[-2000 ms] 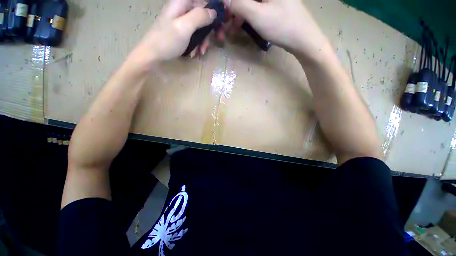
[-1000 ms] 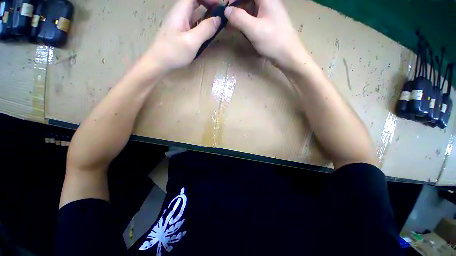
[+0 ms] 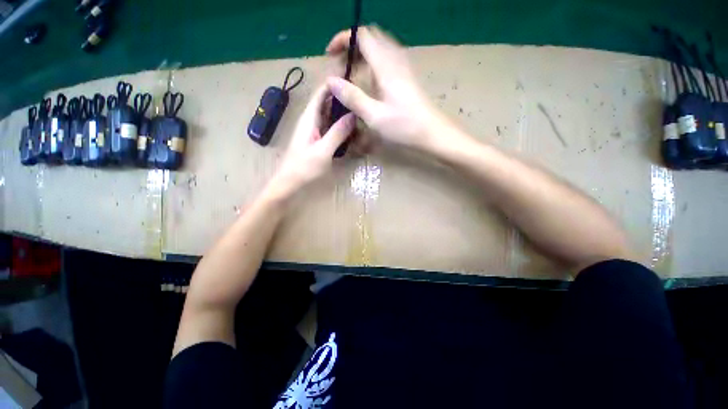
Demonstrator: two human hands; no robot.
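Note:
A black power bank [image 3: 340, 120] stands between my two hands above the cardboard, its thin black cable [image 3: 355, 28] pointing straight up. My left hand [image 3: 313, 142] grips its lower body. My right hand [image 3: 381, 96] has its thumb on the body and its blurred fingers near the cable's base. Much of the unit is hidden by my fingers. Another power bank [image 3: 267, 116] with a looped cable lies tilted on the cardboard, left of my left hand, not touched by it.
Looped units [image 3: 124, 132] stand in a row at left. Straight-cable units [image 3: 696, 129] cluster at the right edge. Cardboard [image 3: 479, 208] covers the bench. The green conveyor belt [image 3: 519, 24] runs beyond, with black units [image 3: 97, 32] at far left. Small tan pieces [image 3: 174, 287] show below the bench edge.
The view has shifted up and left, showing the belt, the whole looped row and a single looped unit. The held unit's straight cable now shows between my hands.

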